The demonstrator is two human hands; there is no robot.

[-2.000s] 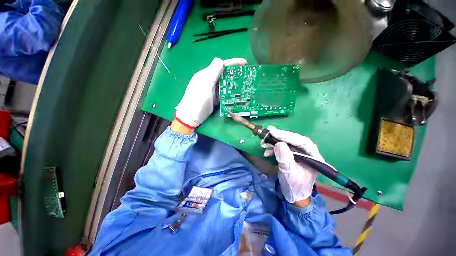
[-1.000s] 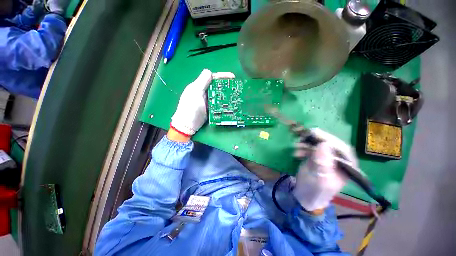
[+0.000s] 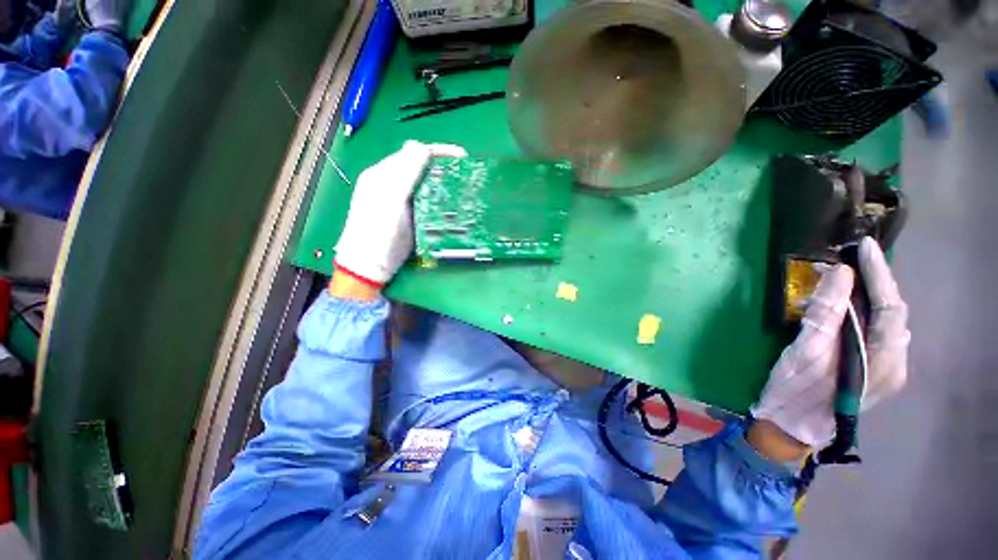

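Observation:
My left hand [image 3: 381,213], in a white glove with a red cuff edge, holds a green printed circuit board [image 3: 495,210] by its left edge over the green mat. My right hand [image 3: 837,345], also gloved, holds the soldering iron [image 3: 849,366] at the stand [image 3: 812,208] on the right. The iron's front end is at the stand's metal bracket; its tip is hidden. The yellow-brown sponge [image 3: 804,287] is partly covered by my right hand.
Fume hood [image 3: 626,98] behind the board; white bottle [image 3: 761,38] and black fan [image 3: 837,82] to its right. Tweezers [image 3: 451,105] and blue stick [image 3: 370,68] at back left. Yellow pieces [image 3: 649,329] on the mat. Conveyor [image 3: 208,219] at left carries another board [image 3: 102,473]; another person's blue sleeves beyond.
My right hand has moved the soldering iron from the board's lower edge rightward to the stand. The held board appears further left in view. Yellow pieces now show on the mat.

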